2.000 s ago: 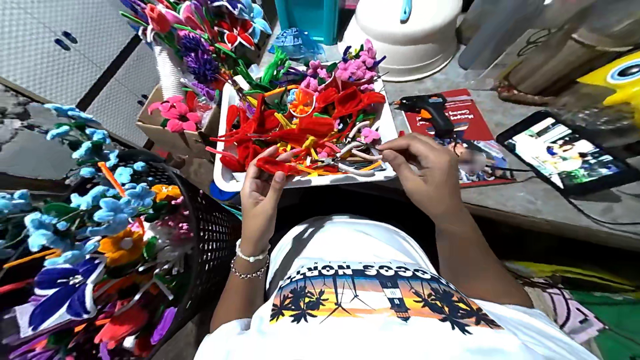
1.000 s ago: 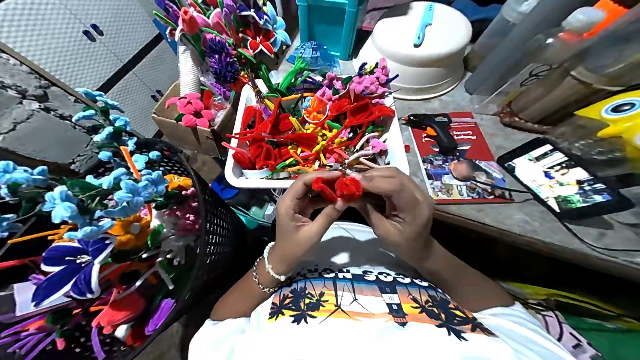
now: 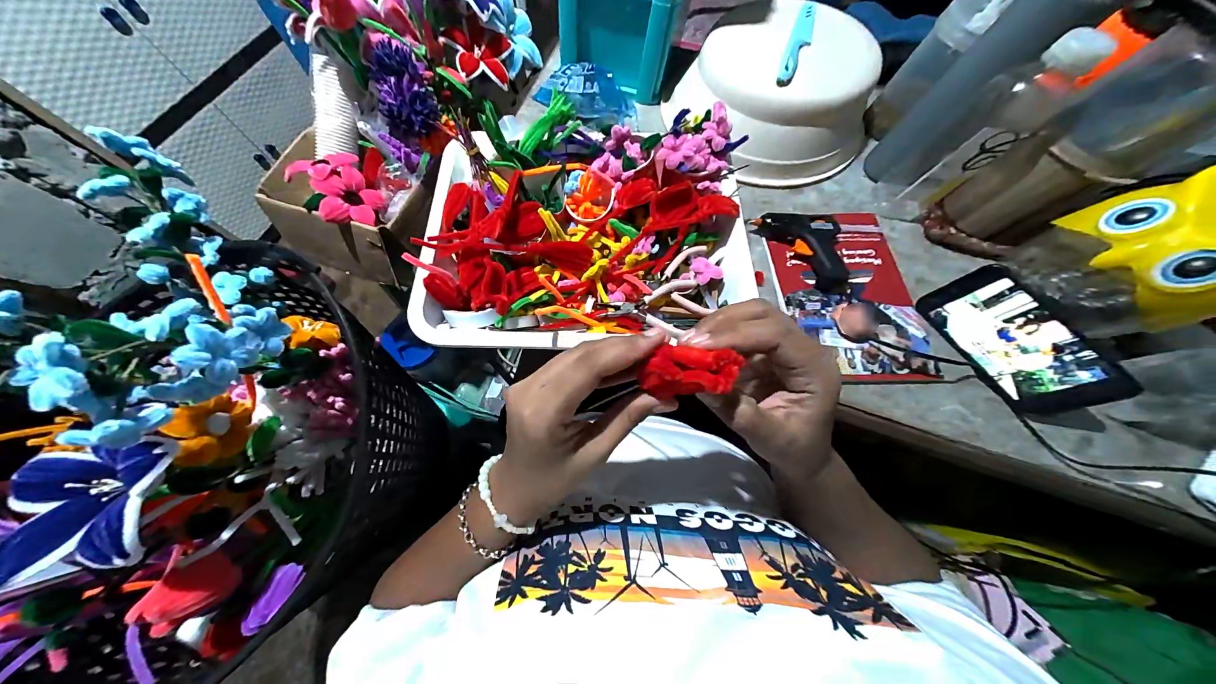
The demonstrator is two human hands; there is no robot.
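A red pipe-cleaner piece (image 3: pixel 692 369) is pinched between my two hands, just in front of the white plastic tray (image 3: pixel 429 318). My left hand (image 3: pixel 579 408) grips its left side, thumb and fingertips on the fuzzy wire. On the other side my right hand (image 3: pixel 779 385) holds it with bent fingers. Behind them the tray bears many red pipe-cleaner shapes (image 3: pixel 503 275), yellow and green stems, and pink pipe-cleaner flowers (image 3: pixel 689 147). My palms and the underside of the red piece are hidden.
A hot glue gun (image 3: pixel 817 249) lies on a red booklet (image 3: pixel 869 247), beside a lit smartphone (image 3: pixel 1026 337). Behind are a white round tub (image 3: pixel 807 104) bearing a turquoise knife (image 3: pixel 796 43) and plastic bottles (image 3: pixel 950 104). At left stand a black basket (image 3: pixel 389 456) of flowers and a cardboard box (image 3: pixel 332 242).
Two seconds ago my hands were apart at the tray's front edge; they are now together nearer my body. The red piece has been in both hands since the frame one second ago.
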